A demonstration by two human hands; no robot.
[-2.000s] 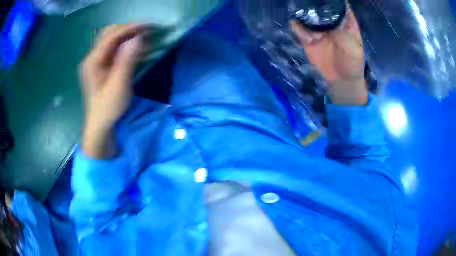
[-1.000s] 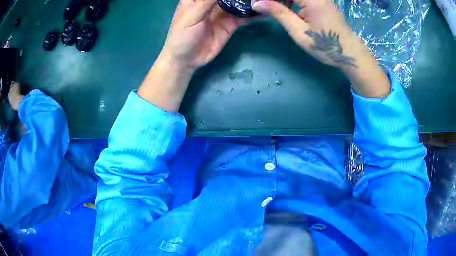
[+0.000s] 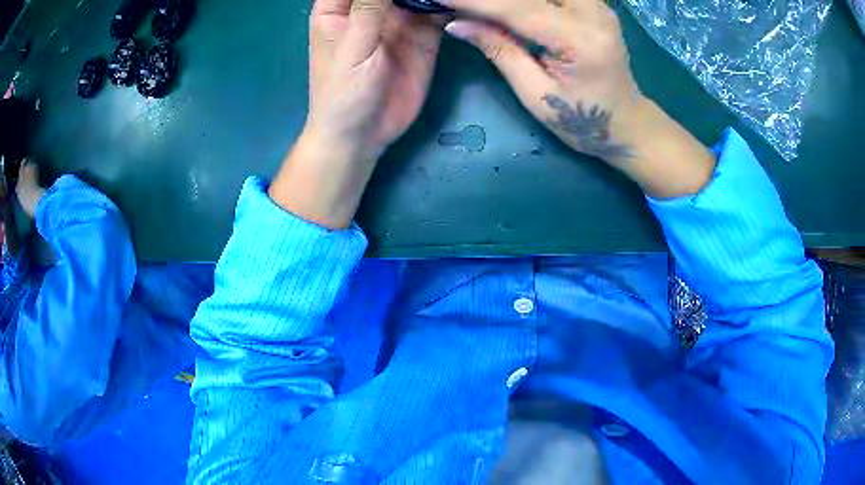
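A black round unit (image 3: 423, 5) is between my hands at the top edge of the picture, mostly cut off and covered by fingers. My left hand (image 3: 372, 71) is palm up and holds the unit from the left. My right hand (image 3: 560, 52), with a tattoo near the wrist, reaches over from the right; its thumb and fingers are at the unit's right side. Whether a small part is at the fingertips is hidden.
The dark green table (image 3: 275, 213) lies under my hands. Several shiny black units (image 3: 156, 68) stand at the upper left. A clear plastic bag (image 3: 749, 57) lies at the upper right. Another person's blue sleeve (image 3: 85, 227) and hand are at the left edge.
Two seconds ago my hands were apart, with a black unit in my right hand over the right side. Now both are together at the unit over the table. Since one second ago they shifted slightly left.
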